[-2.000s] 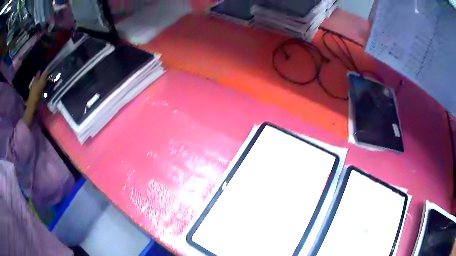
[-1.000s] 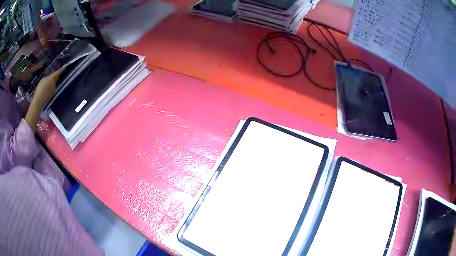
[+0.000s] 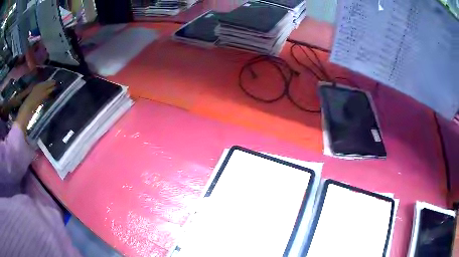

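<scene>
Neither of my hands is in view. A large tablet with a black border and a blank white screen (image 3: 256, 211) lies nearest me on the pink bench mat. A second white-screened tablet (image 3: 352, 221) lies to its right. White margins show around both, and the bottom edge of the picture cuts both off. A tablet with a dark screen (image 3: 436, 233) lies at the lower right edge, also cut off.
At left, another person's hand (image 3: 37, 103) touches stacked dark tablets (image 3: 83, 118). A dark tablet (image 3: 352, 120) lies beyond the lit ones, near a black cable (image 3: 266, 99). More tablets are stacked at the back (image 3: 251, 30). A printed sheet (image 3: 397, 45) is upper right.
The view has shifted, so the bench items sit further left in the picture. The other person's hand has moved over the stacked tablets. Both white screens remain lit.
</scene>
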